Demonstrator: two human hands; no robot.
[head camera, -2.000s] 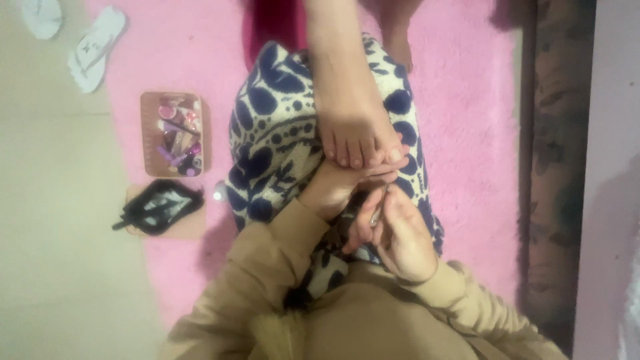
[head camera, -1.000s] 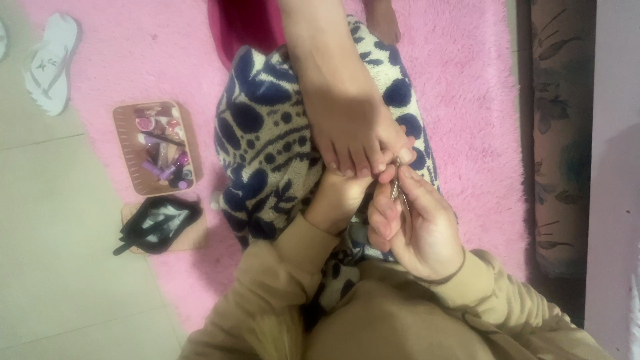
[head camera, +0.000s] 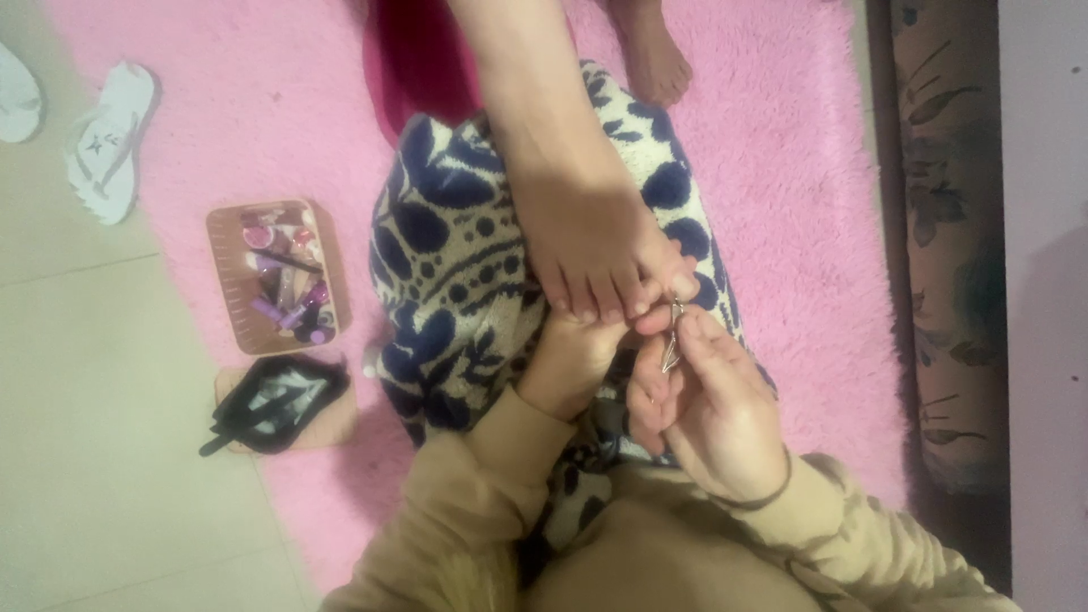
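Another person's bare foot (head camera: 586, 204) rests over a blue-and-cream patterned towel (head camera: 450, 280) on my lap. My left hand (head camera: 578, 348) is under the toes and grips the front of the foot, its fingers partly hidden beneath it and showing near the big toe. Between the thumb and fingers of my right hand (head camera: 714, 391) is a small metal nail nipper (head camera: 674, 336). Its tip lies at the nail of the big toe (head camera: 680, 285). Whether its jaws are parted cannot be told.
On the pink shaggy rug (head camera: 790, 212) at left stands a basket (head camera: 218, 280) of nail polish bottles and tubes. Below it lies an open black pouch (head camera: 246, 408). White flip-flops (head camera: 110, 153) are at upper left. A magenta container (head camera: 387, 76) and the person's other foot (head camera: 659, 64) are beyond the towel.
Two seconds ago my right hand held the nipper below the toes; it has since come up to the big toe, and the nipper's tip now lies at its nail.
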